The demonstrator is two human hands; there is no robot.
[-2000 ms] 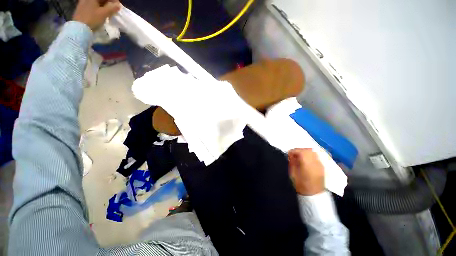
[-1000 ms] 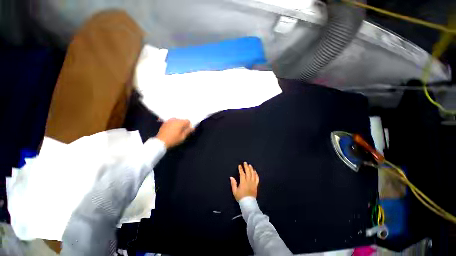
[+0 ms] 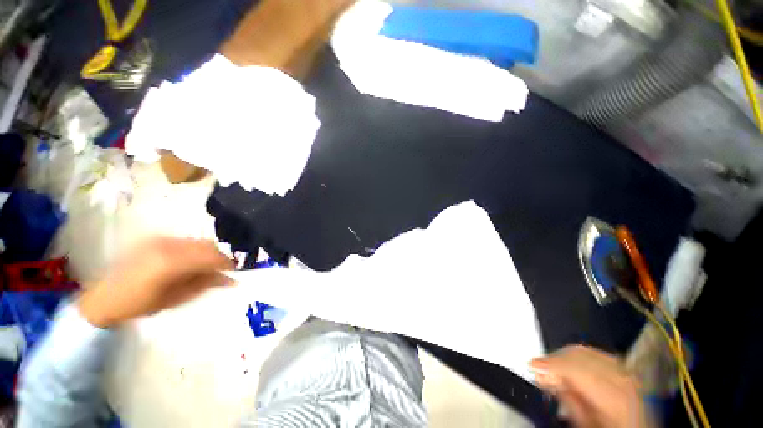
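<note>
A white garment panel (image 3: 435,284) is stretched between my two hands over the near edge of the black pressing cloth (image 3: 410,167). My left hand (image 3: 163,276), blurred, grips its narrow left end beyond the cloth's edge. My right hand (image 3: 590,386), also blurred, grips its lower right corner. The steam iron (image 3: 604,259) rests on the cloth at the right, its orange-brown handle towards the right; no hand touches it.
Stacked white panels (image 3: 230,125) lie over the brown board (image 3: 280,33) at the far left. More white pieces (image 3: 427,79) lie at the far edge under a blue board (image 3: 464,35). Yellow cords (image 3: 679,368) trail from the iron. A grey ribbed hose (image 3: 644,84) is at the far right.
A white panel is now held between my hands near my body. My left hand has moved left and nearer, off the far pieces; my right hand has moved right from the bare cloth. The iron stays put.
</note>
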